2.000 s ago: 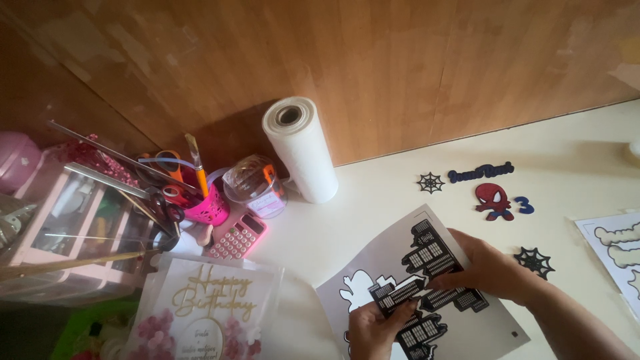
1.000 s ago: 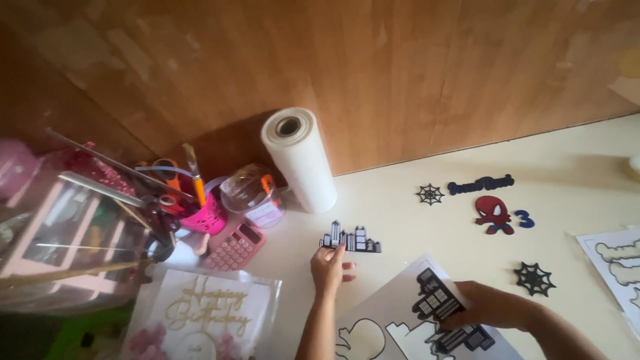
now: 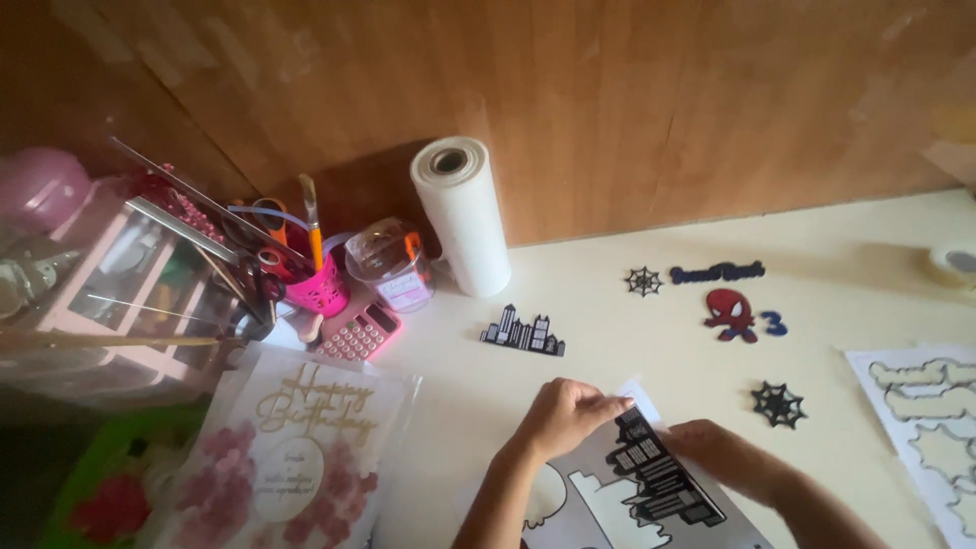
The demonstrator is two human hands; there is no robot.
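My left hand [image 3: 576,415] pinches the top of a black-and-white paper skyline cutout [image 3: 663,473], which lies over a grey-white sheet with cut-out openings [image 3: 602,507]. At the sheet's right edge is my right hand [image 3: 705,450], its fingers on the sheet beside the skyline; the fingertips are partly hidden. A smaller skyline cutout [image 3: 524,332] lies flat on the white table beyond my left hand. To the right lie a red and blue masked superhero cutout [image 3: 730,315], a blue number cutout [image 3: 773,324], a dark lettering cutout [image 3: 717,273] and two spider-web cutouts [image 3: 778,404].
A white roll [image 3: 461,221] stands near the wooden wall. Left of it are a clear plastic cup [image 3: 393,267], a pink cup [image 3: 320,288] with brush and scissors, a pink calculator [image 3: 360,332] and a printed bag [image 3: 252,488]. Another cut sheet [image 3: 903,412] lies at right.
The smaller skyline cutout has been let go on the table. My left hand has moved from it back to the sheet, onto the top of the larger skyline.
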